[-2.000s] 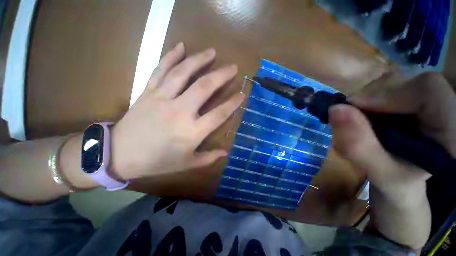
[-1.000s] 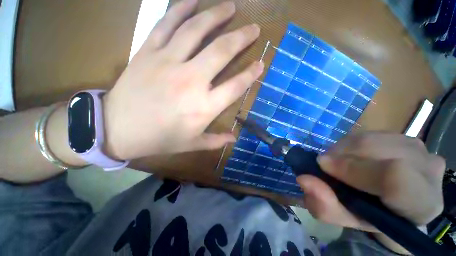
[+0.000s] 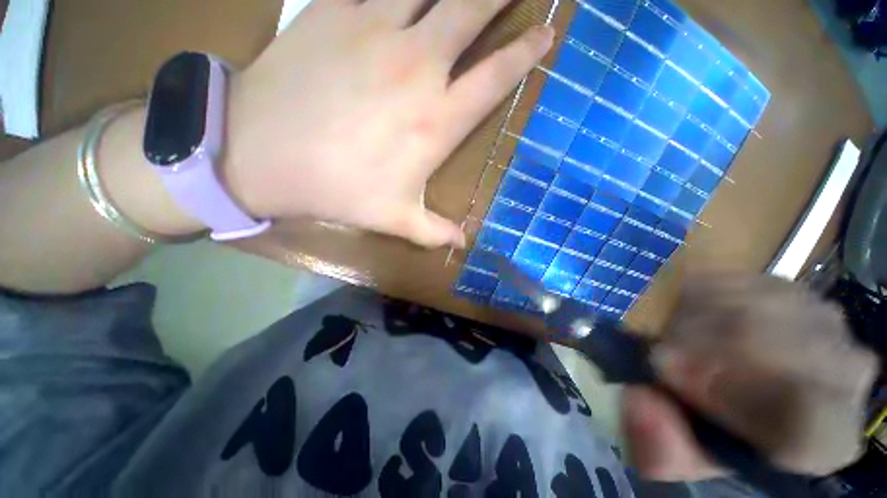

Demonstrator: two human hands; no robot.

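Observation:
The blue solar cell sheet point(image 3: 622, 126) lies on the brown tabletop with wire ends past both side edges. A thin bus ribbon point(image 3: 494, 146) runs along its left edge. My left hand point(image 3: 360, 117) is flat, palm down, with fingers apart; its fingertips touch the ribbon, and some fingers are cut off by the top edge. My right hand point(image 3: 763, 379), blurred, grips the black soldering iron point(image 3: 622, 352). The iron's blurred tip is over the sheet's lower left part; whether it touches cannot be told.
White strips lie at the far left point(image 3: 21, 68) and right point(image 3: 819, 209) of the tabletop point(image 3: 408, 267). Another white piece shows partly behind my left hand. A round grey container point(image 3: 869, 229) is at the right edge, with dark cables below it. The table's near edge curves above my lap.
The sheet and my left hand sit higher in the picture. The iron's tip has moved down along the sheet's left side, from beside the ribbon to the lower corner area.

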